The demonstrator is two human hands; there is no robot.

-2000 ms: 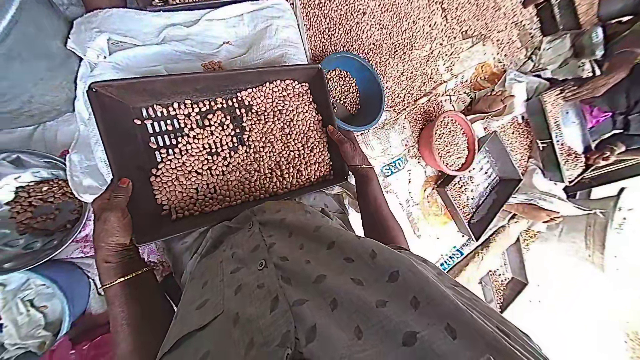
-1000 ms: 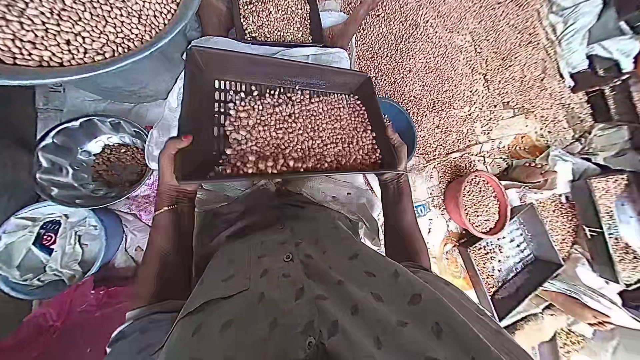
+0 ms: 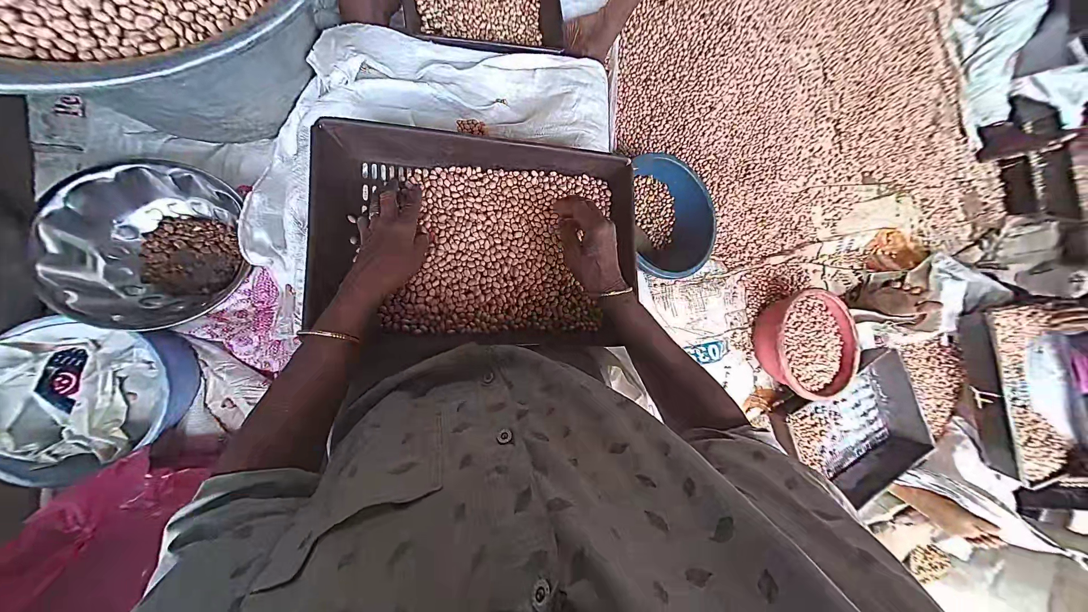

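A dark slotted sieve tray [image 3: 467, 140] lies in front of me on a white woven sack [image 3: 382, 76]. Reddish-brown nuts or beans [image 3: 493, 263] cover most of its slotted base. My left hand [image 3: 395, 238] rests on them at the left side, fingers spread. On the right side my right hand [image 3: 591, 246] touches them with curled fingers; whether it holds any cannot be told. Some slots show bare at the tray's upper left. A small cluster of nuts sits on the sack just beyond the tray's far wall.
A large grey tub [image 3: 246, 76] of nuts stands upper left, above a steel bowl [image 3: 85, 246] and a cloth-filled bucket [image 3: 178, 365]. At right are a blue bucket [image 3: 701, 221], a red bucket [image 3: 769, 336] and another tray [image 3: 901, 425]. Nuts spread over the ground [image 3: 807, 110]; co-workers' limbs show.
Earlier both hands held the tray by its sides, raised and tilted. The tray now rests on the sack, and both hands have moved off its sides onto the nuts.
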